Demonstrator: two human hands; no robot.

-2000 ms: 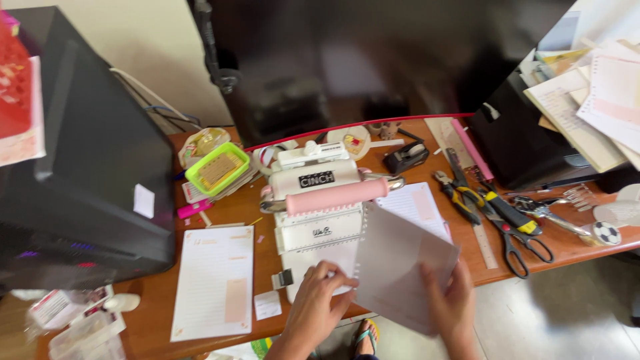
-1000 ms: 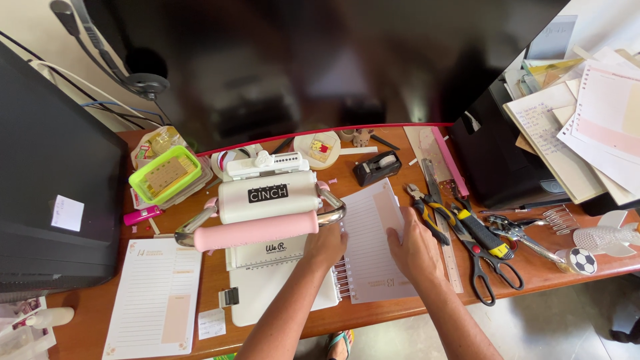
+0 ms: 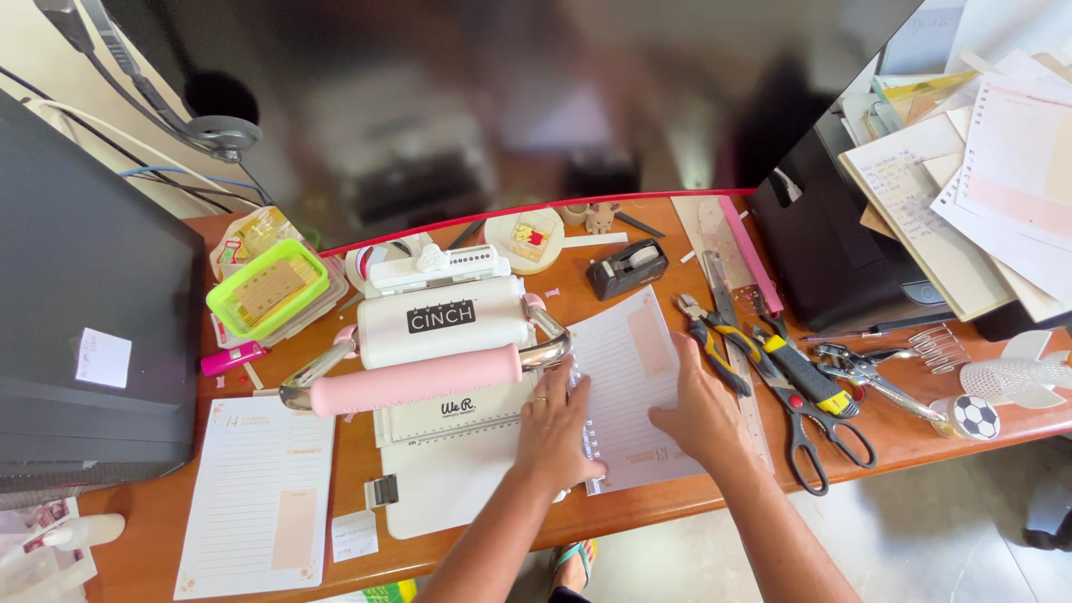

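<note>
A stack of lined, printed pages (image 3: pixel 632 394) with punched holes along its left edge lies on the wooden desk, right of a white Cinch binding machine (image 3: pixel 444 322) with a pink padded handle (image 3: pixel 416 379). My left hand (image 3: pixel 554 427) rests along the punched edge, fingers spread, beside the machine's base. At the pages' right edge is my right hand (image 3: pixel 702 406), thumb on the paper and fingers along the side. Another lined sheet (image 3: pixel 255 494) lies left of the machine.
Right of the pages lie pliers (image 3: pixel 712 343), scissors (image 3: pixel 816 435), a yellow-black utility knife (image 3: pixel 808 373), a metal ruler (image 3: pixel 749 402) and a hole punch (image 3: pixel 875 381). Behind are a tape dispenser (image 3: pixel 628 268) and a monitor (image 3: pixel 502 100). A green tray (image 3: pixel 268 289) stands left.
Two seconds ago the hands held a greyish sheet or stack up beside the machine; now the printed pages lie flat on the desk between them. Since one second ago my left hand has come onto the punched edge.
</note>
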